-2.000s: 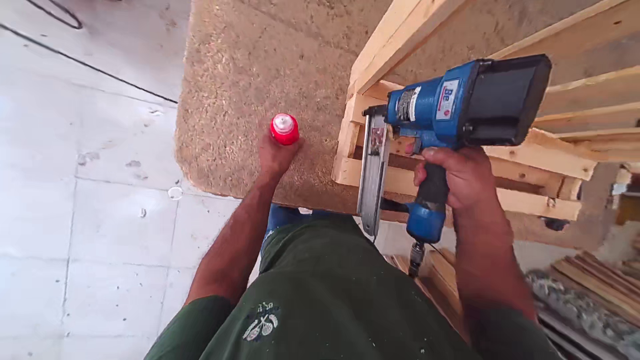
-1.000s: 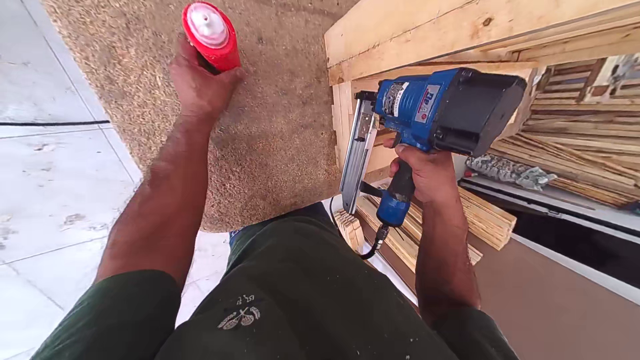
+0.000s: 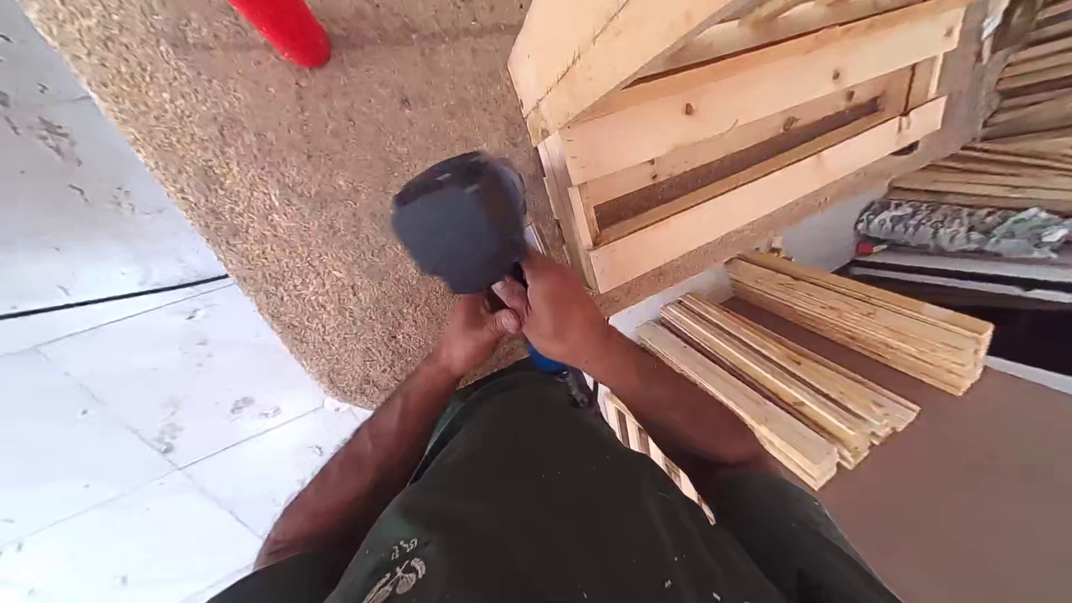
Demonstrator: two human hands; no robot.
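Observation:
My right hand (image 3: 561, 314) grips the handle of a pneumatic nail gun (image 3: 461, 219), whose dark rounded cap faces up toward the camera. Most of the tool's blue body and its magazine are hidden beneath the cap and my hands. My left hand (image 3: 476, 333) touches the tool's lower side, its fingers partly hidden; whether it grips anything does not show. A red bottle (image 3: 289, 33) rests on the particleboard tabletop (image 3: 335, 151) at the top edge, cut off by the frame. To the right of the tool, a slatted wooden crate or frame (image 3: 720, 142) lies on the board.
Stacked wooden slats (image 3: 754, 394) and another bundle of slats (image 3: 863, 322) lie on a brown surface at the right. A plastic-wrapped bundle (image 3: 955, 226) is behind them. A black cable (image 3: 117, 299) crosses the tiled floor at the left. An air fitting (image 3: 576, 387) hangs by my waist.
My left hand has let go of the red bottle and come over to the nail gun. The nail gun has turned, so that its dark cap now faces the camera.

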